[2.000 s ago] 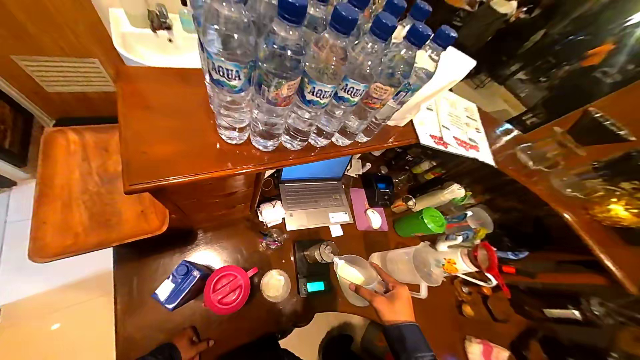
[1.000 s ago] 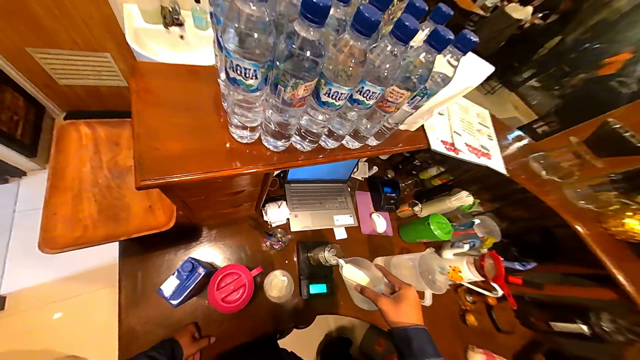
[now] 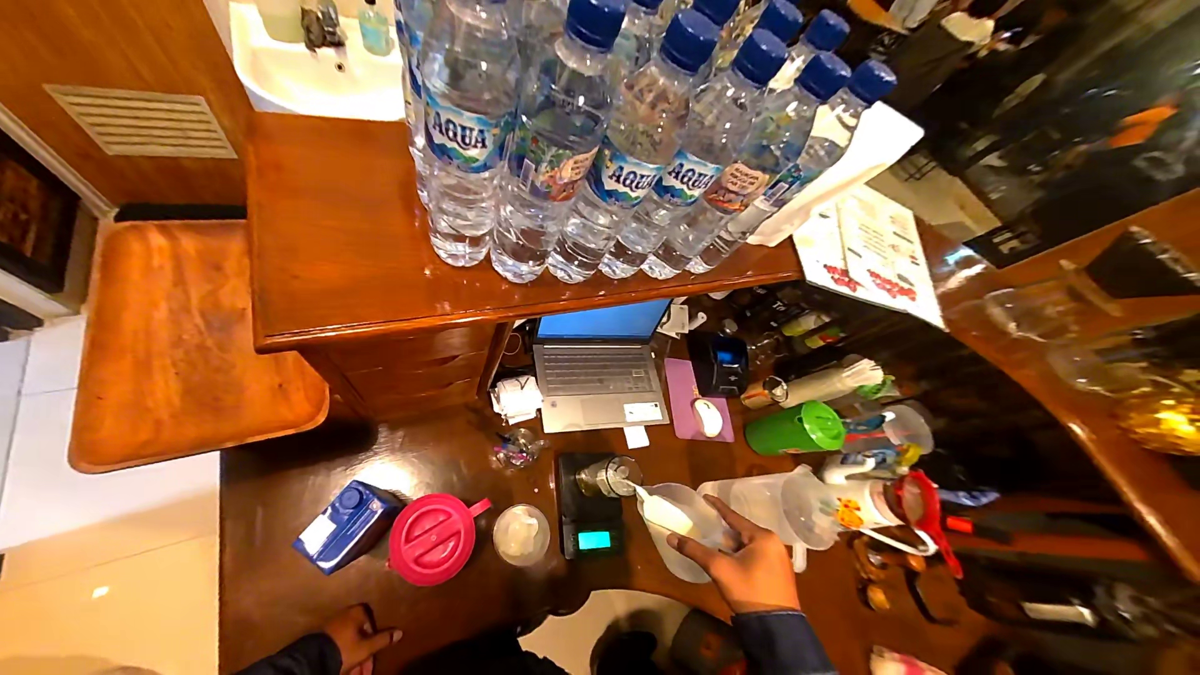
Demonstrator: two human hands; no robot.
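Observation:
My right hand (image 3: 745, 562) grips a clear plastic pitcher (image 3: 680, 544) tilted to the left, with white liquid at its lip. The lip is at the mouth of a small clear glass (image 3: 609, 476), which stands on a black digital scale (image 3: 589, 511) with a lit display. Near the counter's front edge rests my left hand (image 3: 361, 639), holding nothing visible, fingers partly bent. Above it are a blue carton (image 3: 347, 525), a jug with a pink lid (image 3: 437, 539) and a clear cup with pale contents (image 3: 521, 535).
An open laptop (image 3: 600, 375), a mouse (image 3: 707, 418) on a purple pad and a green container (image 3: 795, 428) stand behind. Clear jugs (image 3: 778, 502) crowd the right of my right hand. Several Aqua water bottles (image 3: 464, 141) stand on the raised wooden counter (image 3: 328, 244).
The pitcher in my right hand is tipped over the glass in all the frames, and the white liquid in it has shifted toward the lip. My left hand stays near the counter's front edge.

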